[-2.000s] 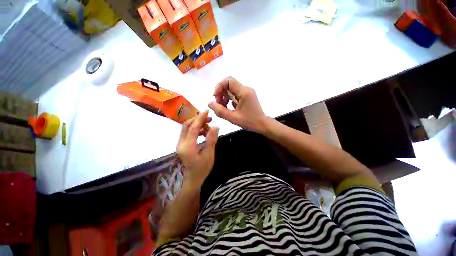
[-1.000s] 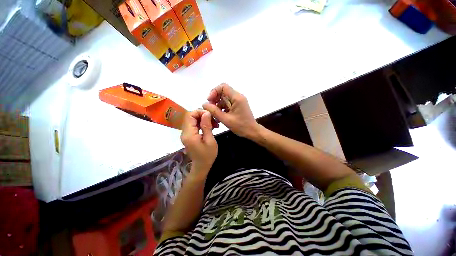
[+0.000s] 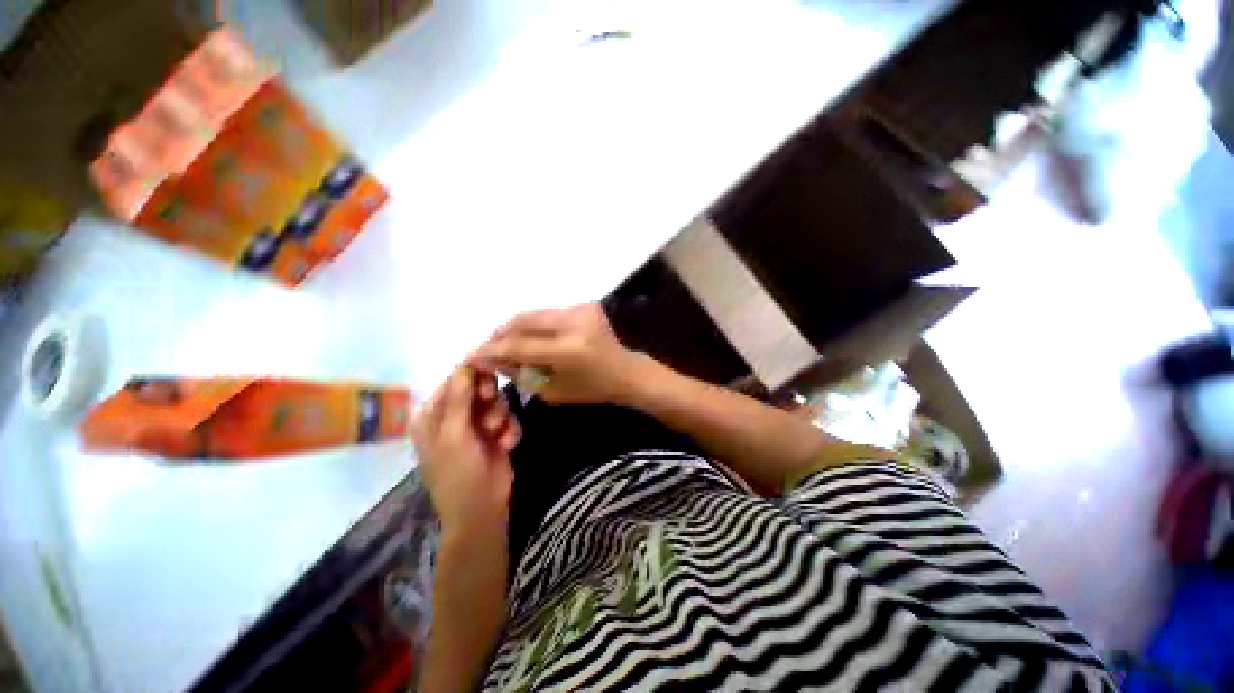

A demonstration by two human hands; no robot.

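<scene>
My left hand (image 3: 464, 436) and my right hand (image 3: 566, 355) are close together at the bench's front edge, fingertips meeting. Whether something small is between the fingers cannot be told; a pale bit shows under my right fingers. An orange retail box (image 3: 250, 417) lies on the white bench, its right end beside my left hand. Several upright orange retail boxes (image 3: 257, 169) stand in a row at the upper left. The picture is blurred.
A white tape roll (image 3: 64, 366) lies at the bench's left. A thin yellow-green strip (image 3: 61, 590) lies below it. Brown carton parts (image 3: 355, 25) are at the top left. An open brown carton (image 3: 897, 318) with crumpled clear material (image 3: 866, 406) stands below the bench at right.
The view has turned, so the bench edge runs more steeply and the boxes sit further left. My fingertips, apart two seconds ago, are now together.
</scene>
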